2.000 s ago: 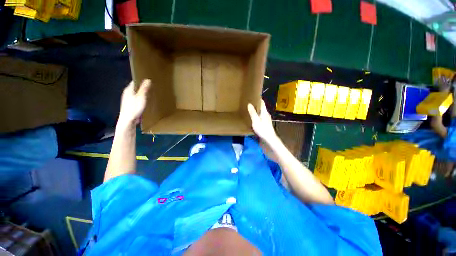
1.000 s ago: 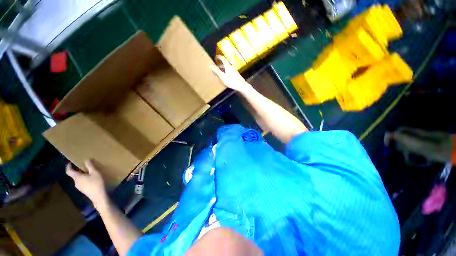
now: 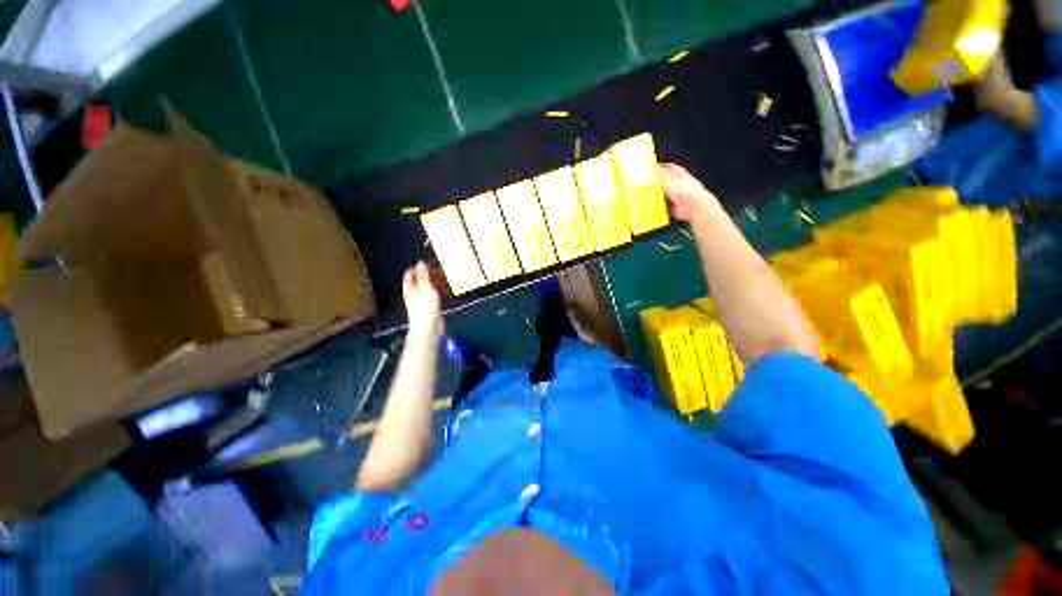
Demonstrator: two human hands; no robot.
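Note:
A row of several yellow product boxes (image 3: 547, 218) stands on the black belt in front of me, narrow white-labelled ends up. My left hand (image 3: 422, 293) is at the left end of the row, and my right hand (image 3: 681, 192) is at its right end, its fingers partly hidden by the end box. The two hands hold the row between them. The large brown shipping carton (image 3: 186, 279) lies to the left with its flaps open and its opening turned towards me. Its inside shows no boxes.
A pile of yellow boxes (image 3: 920, 279) lies on the green side table at right, with a smaller group nearer me. A bench scale (image 3: 873, 87) with a blue top is at upper right, beside another person's arm. Loose yellow strips lie on the belt.
Both hands have let go of the shipping carton, which now sits at the left of the belt. They have moved right to the two ends of the yellow row.

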